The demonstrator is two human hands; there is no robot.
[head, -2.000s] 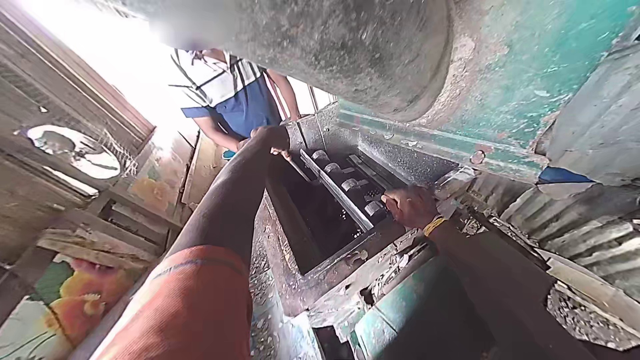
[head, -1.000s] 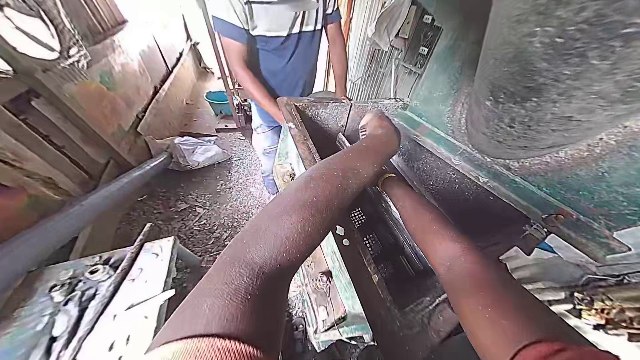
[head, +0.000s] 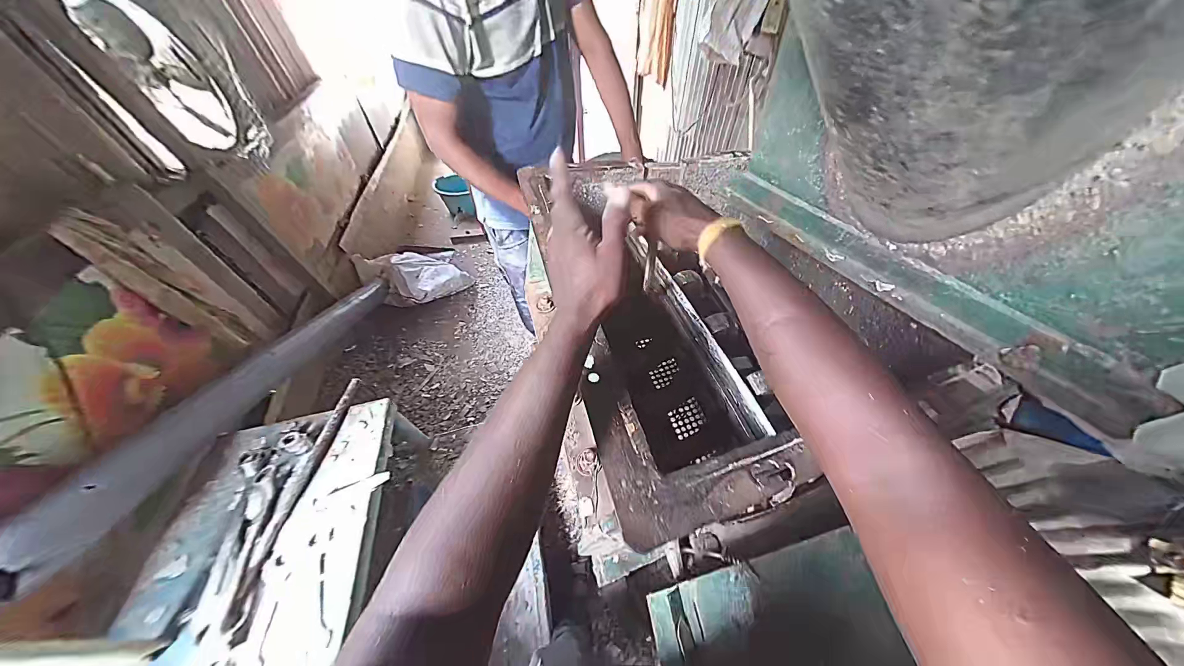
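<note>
In the head view, an open metal machine housing (head: 647, 504) lies below my hands, with perforated plates (head: 686, 418) inside and a long metal bar (head: 717, 351) running along its length. My left hand (head: 585, 250) is raised over the housing's left side, fingers spread and apparently holding nothing. Beside it my right hand (head: 668, 211), with a yellow band at the wrist, has its fingers curled near the bar's far end; a short rod-like piece shows just below them. Whether the fingers grip it is not clear.
A person (head: 518, 111) stands at the housing's far end, hands near its rim. Wrenches and a rod lie on a worn table (head: 356, 490) at the left, near a long grey pipe (head: 199, 425). A large rounded metal part (head: 980, 102) overhangs the right side.
My hands, close together at the housing's far end a second ago, are now side by side, the left one open and raised. The view has swung since two seconds ago.
</note>
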